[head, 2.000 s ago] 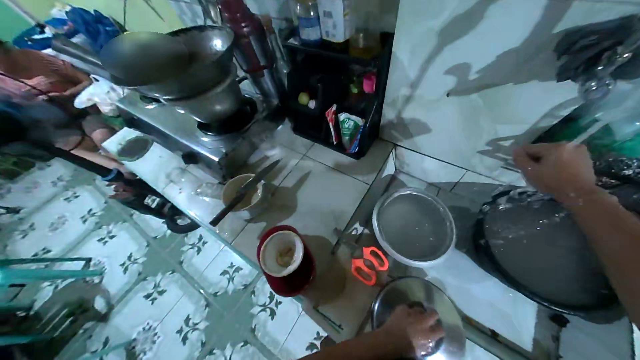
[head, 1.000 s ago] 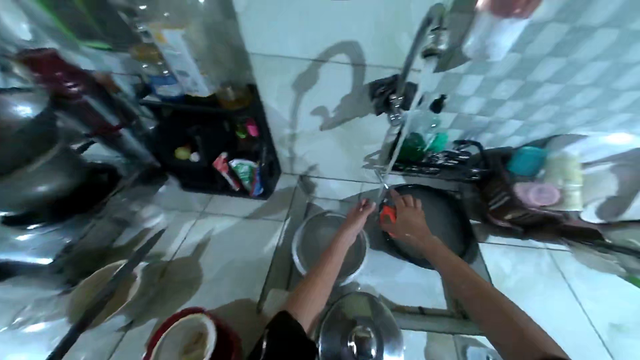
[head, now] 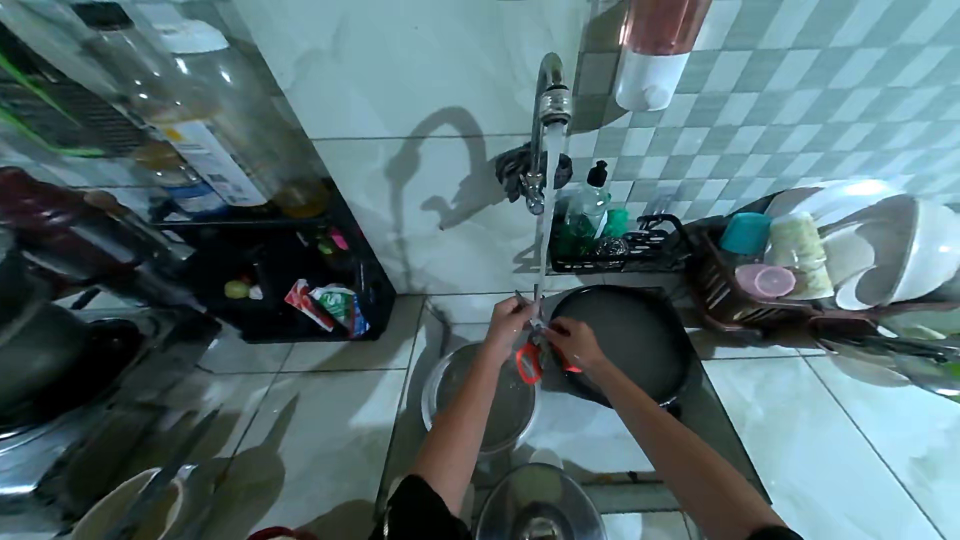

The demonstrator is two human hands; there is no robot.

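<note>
Under the stream from the metal faucet (head: 551, 112), both hands hold a pair of scissors with red-orange handles (head: 529, 364). My left hand (head: 510, 322) is closed on the blade end. My right hand (head: 576, 343) grips near the pivot and one handle. Beneath the hands, in the sink, a round bowl of cloudy water (head: 499, 412) lies to the left and a dark frying pan (head: 630, 337) to the right. A glass lid with a knob (head: 540, 502) sits at the sink's near edge.
At left are a black shelf (head: 367, 277) with bottles and packets, a stove with a pot (head: 37, 352), and a tub with a knife across it (head: 135, 506). Behind the sink is a rack with a soap bottle (head: 589, 206); at right, a dish basket (head: 720, 292) with cups and bowls.
The scissors lay beside the bowl two seconds ago and are now in both hands under the faucet. My left hand has left the lid. The view has swung right toward the sink.
</note>
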